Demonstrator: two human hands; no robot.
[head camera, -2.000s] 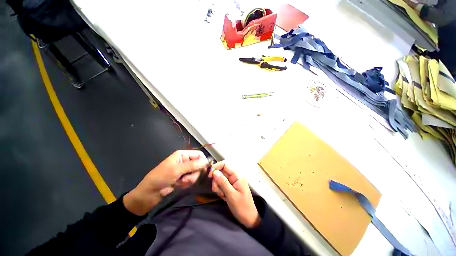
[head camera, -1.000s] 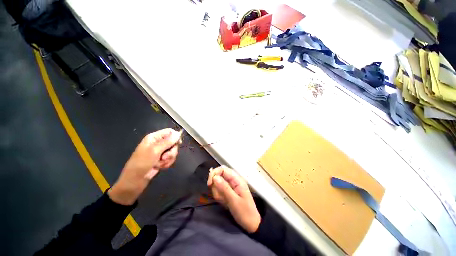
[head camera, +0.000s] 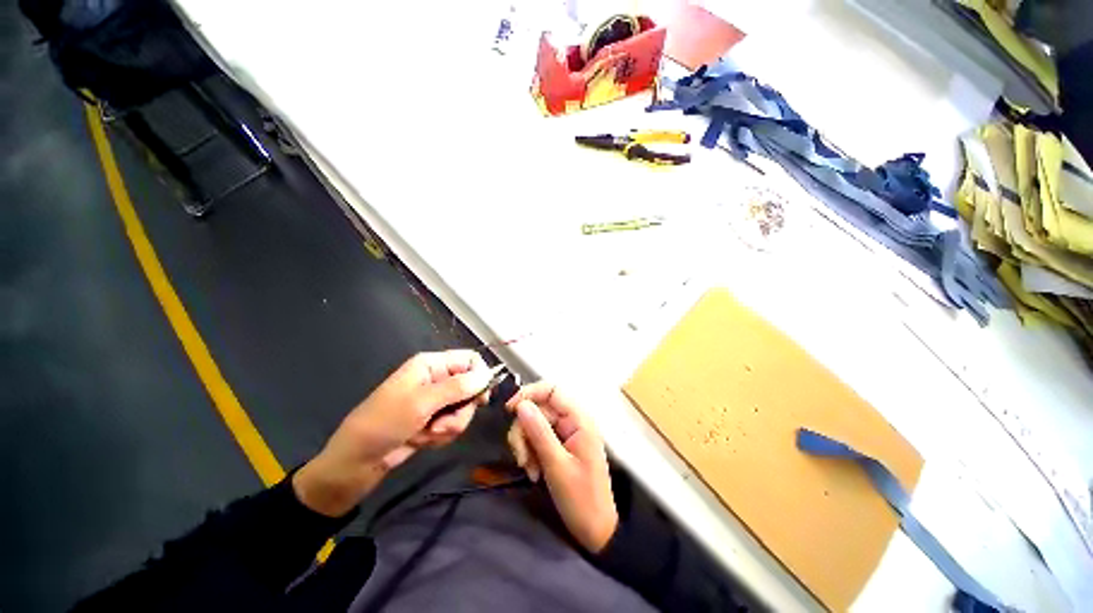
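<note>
My left hand (head camera: 402, 419) is closed on a dark, slim tool, perhaps snips, whose tip points at my right hand. My right hand (head camera: 568, 461) has its fingertips pinched on a small piece, too small to name. A small dark piece (head camera: 505, 387) lies between the fingertips of both hands; which hand bears it is unclear. Both hands are close together over my lap, beside the table edge. A blue-grey fabric strip (head camera: 881, 479) lies across the tan cardboard board (head camera: 767, 443), its far end running off the board. Tiny specks lie on the board.
On the white table (head camera: 396, 144) lie a green pen (head camera: 621, 225), yellow-black pliers (head camera: 635, 146), a red tape dispenser (head camera: 599, 72), a small dish of tiny pieces (head camera: 762, 218), a blue strip pile (head camera: 827, 168) and yellow-grey pieces (head camera: 1025, 210). A chair (head camera: 198, 150) stands left.
Two seconds ago my hands were together. One second ago my left hand was apart, up and left; now it is back against my right fingertips with the dark tool.
</note>
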